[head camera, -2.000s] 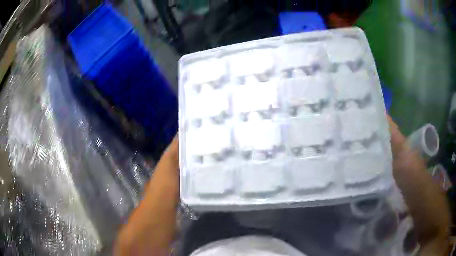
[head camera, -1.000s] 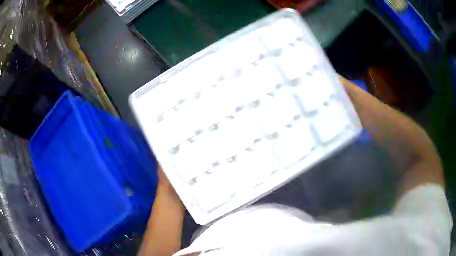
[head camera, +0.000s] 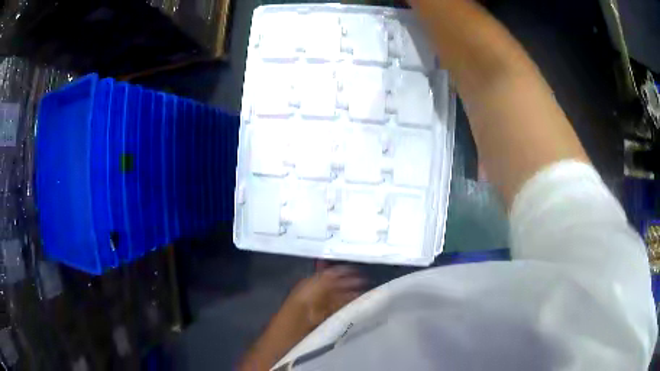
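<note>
A white moulded blister tray (head camera: 340, 253) with rows of pockets lies across the middle of the view. It is overexposed, so I cannot tell if the pockets hold anything. My left hand (head camera: 331, 291) is blurred just below the tray's near edge, with its fingers close to that edge; its grip is unclear. My right forearm runs from a white sleeve up past the tray's right side to the top of the picture. My right hand is cut off there, beyond the tray's far right corner.
Nested blue plastic crates (head camera: 65, 174) lie on their side left of the tray. Shiny film-wrapped goods (head camera: 18, 239) stand at the far left. A brown box-like edge (head camera: 217, 36) shows at the top left. A greenish surface (head camera: 474, 217) shows right of the tray. Small gold-coloured pieces (head camera: 654, 250) show at the right rim.
The view has swung, and the tray has turned from slanted to nearly upright in the picture. My left hand has come to its near edge. My right arm has reached up to the far side.
</note>
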